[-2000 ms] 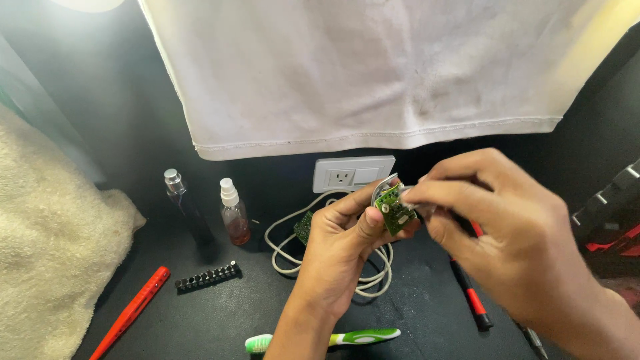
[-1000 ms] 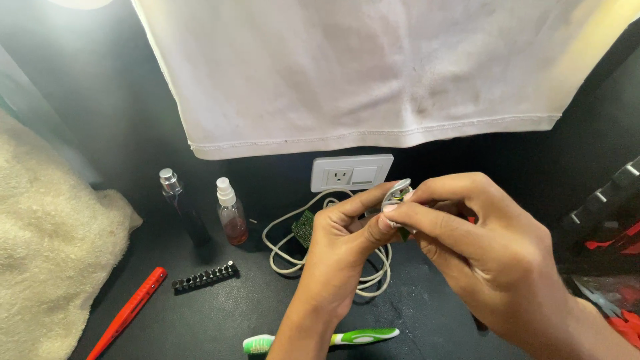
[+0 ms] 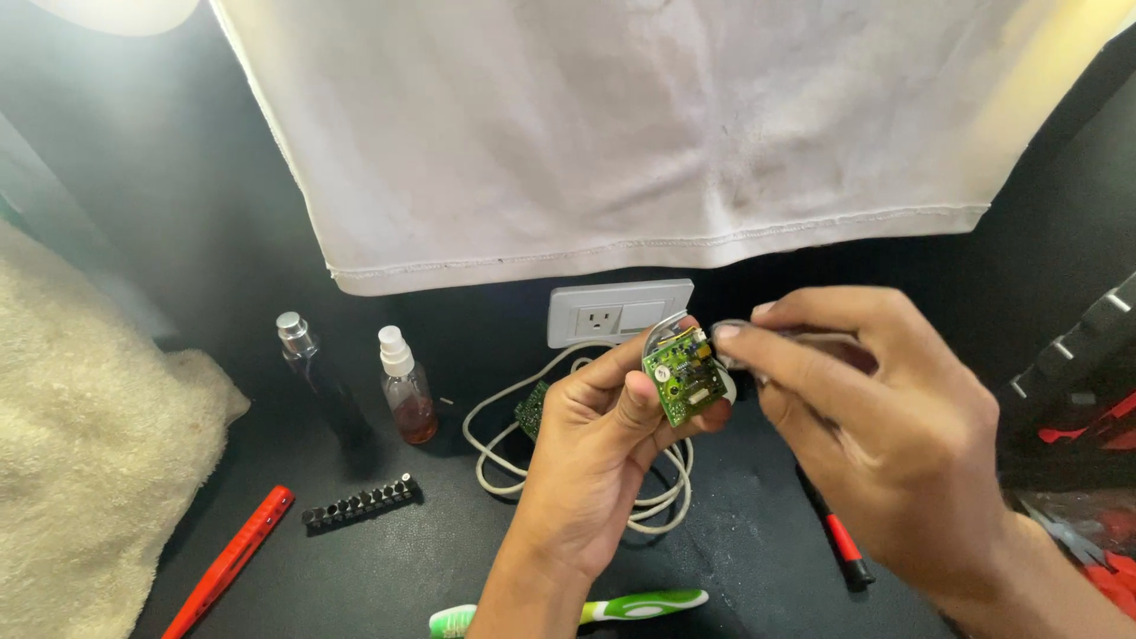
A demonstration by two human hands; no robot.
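Note:
My left hand (image 3: 603, 426) grips a small green circuit board (image 3: 685, 377) between thumb and fingers, its component side facing me. A grey cable bends along the board's upper left edge, and a whitish rounded part shows behind its right side. Just right of the board, my right hand (image 3: 870, 417) pinches a small greyish, partly see-through item (image 3: 732, 342); blur hides what it is. Below and behind the left hand, a coiled off-white cable (image 3: 486, 457) lies on the dark surface beside a second green circuit board (image 3: 531, 410).
Left of the hands stand a spray bottle with reddish liquid (image 3: 408, 399) and a dark silver-capped bottle (image 3: 297, 337). Nearby lie a screwdriver bit holder (image 3: 362, 504), a red tool (image 3: 232, 559), a green-white toothbrush (image 3: 648, 605) and a red-black screwdriver (image 3: 843, 541). A wall outlet (image 3: 599, 318) sits behind.
A second ago my right fingers covered the board; now they are to its right and its component side shows. The board also showed two seconds ago. My left hand stays around it.

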